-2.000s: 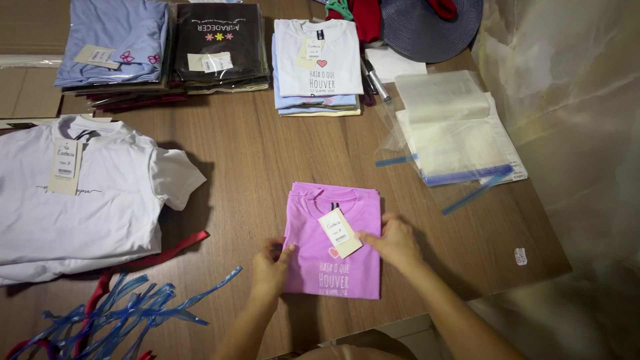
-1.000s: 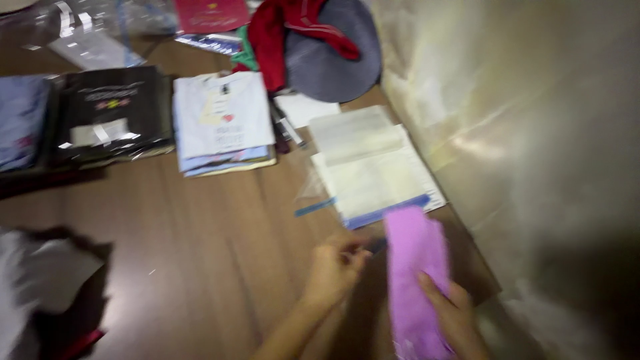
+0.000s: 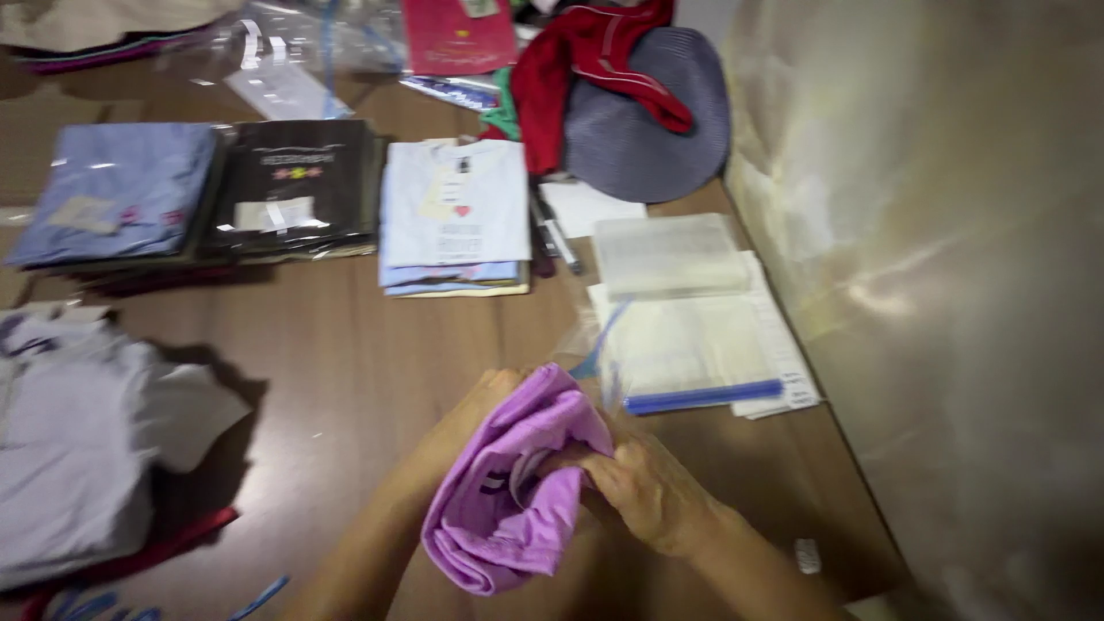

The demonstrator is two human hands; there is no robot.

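Observation:
A pink T-shirt (image 3: pixel 509 492), folded and curled over on itself, is held up above the wooden table (image 3: pixel 336 371). My right hand (image 3: pixel 638 483) grips its right side, the fingers tucked into the fold near the neck. My left hand (image 3: pixel 504 384) is at the shirt's upper left edge, mostly hidden behind the cloth; a clear plastic bag (image 3: pixel 608 366) with a blue strip lies just beyond, and whether the left fingers touch it is unclear. To the right of that lies a pile of clear bags (image 3: pixel 690 336) with a blue edge, on white paper.
Folded shirts lie in stacks: blue (image 3: pixel 129 185), black in plastic (image 3: pixel 297 181) and white on top (image 3: pixel 457 207). A white shirt (image 3: pixel 69 448) spreads at left above red ribbon (image 3: pixel 172 543). Markers (image 3: pixel 556 233), a grey-blue hat (image 3: pixel 647 112) and red cloth (image 3: pixel 539 95) sit farther back. A wall (image 3: pixel 931 285) borders the right.
The pink shirt lay flat on the table two seconds ago; it has been lifted and now curls between my hands. My left hand has gone from beside the bags to behind the shirt. The view has shifted.

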